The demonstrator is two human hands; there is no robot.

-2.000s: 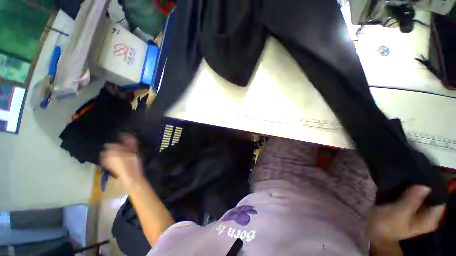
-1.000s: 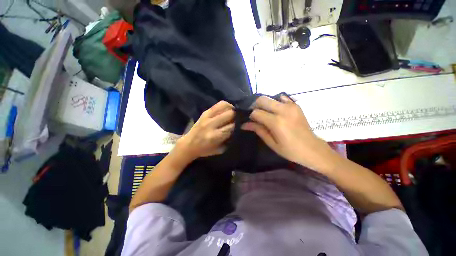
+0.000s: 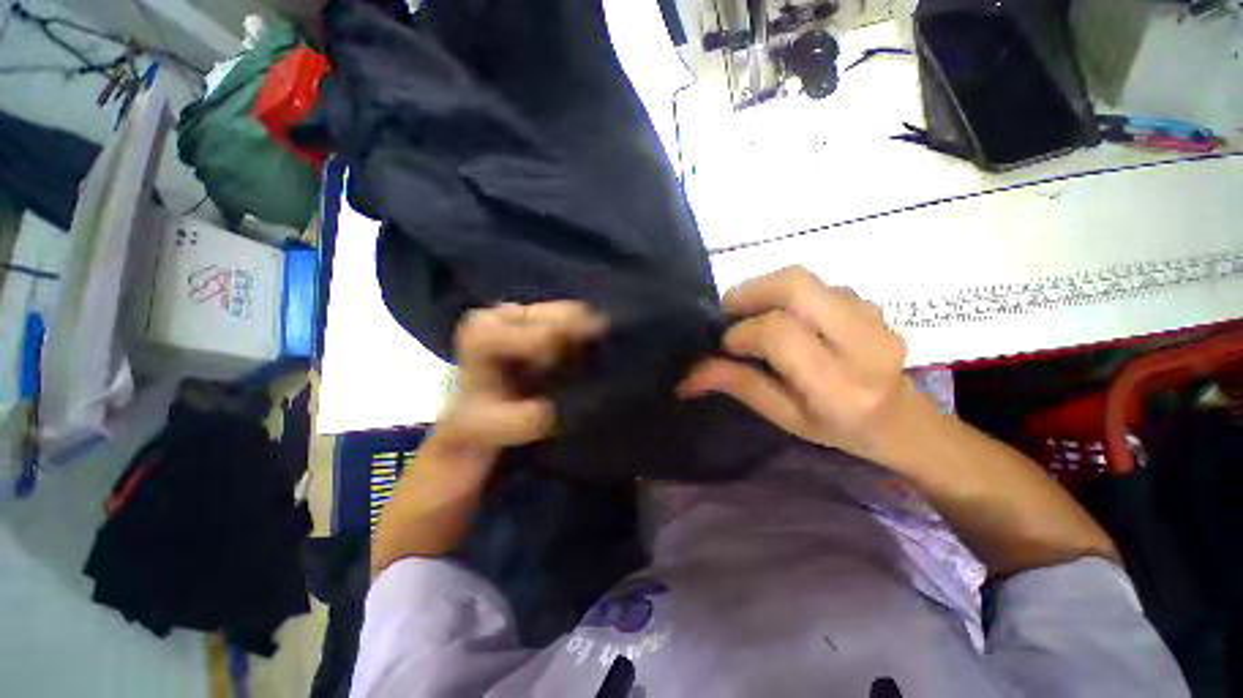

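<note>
A large soft black garment [image 3: 545, 177] lies over the left part of the white table [image 3: 818, 218] and hangs over its front edge towards my lap. My right hand [image 3: 818, 361] pinches the garment's near end between thumb and fingers, just above the table's front edge. My left hand [image 3: 518, 368] is at the left side of the same end. It is blurred, its fingers are bent, and whether it grips the cloth cannot be told. The edge between my hands is dark and its folds are hard to make out.
Metal sewing machine parts [image 3: 763, 48] stand at the top. Right of them are a phone in a black case [image 3: 1002, 82], black snips [image 3: 934, 139] and pens [image 3: 1159, 132]. A red basket [image 3: 1125, 396] is lower right. A white box [image 3: 218, 289] and black cloth pile [image 3: 205, 511] are left.
The garment was spread wide between both hands, then gathered at the table's front edge. Since then my left hand has moved left, apart from my right hand, which has shifted slightly right and down.
</note>
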